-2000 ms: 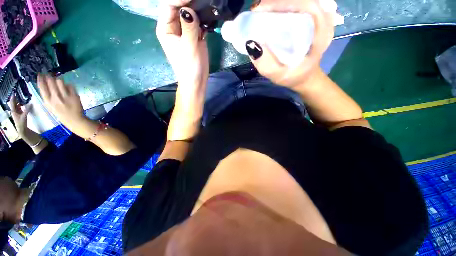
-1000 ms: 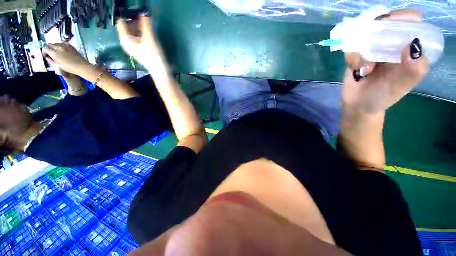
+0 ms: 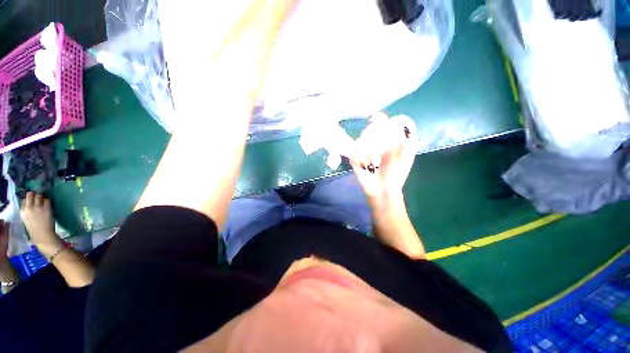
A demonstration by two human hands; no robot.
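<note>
My right hand [image 3: 387,162] is closed on a crumpled white cloth [image 3: 319,140] at the bench's front edge. The hand also covers a pale rounded shape; glare keeps me from telling whether it is the squeeze bottle. My left forearm [image 3: 214,145] reaches over a bright white sheet [image 3: 338,55] to the top edge, and the left hand is cut off there. Dark parts [image 3: 399,9] lie on the sheet at the top. Clear plastic [image 3: 432,58] surrounds the sheet.
A pink basket [image 3: 71,83] with dark parts stands at left. Loose small black parts [image 3: 33,165] and one black part [image 3: 69,165] lie by it. Another person's hand [image 3: 38,217] is at lower left. A second plastic-wrapped white sheet [image 3: 570,83] and a grey cloth [image 3: 570,180] are at right.
My left arm has swung from the left bench area up over the white sheet. My right hand has moved left and lower. The view has shifted, bringing the white sheet and pink basket in.
</note>
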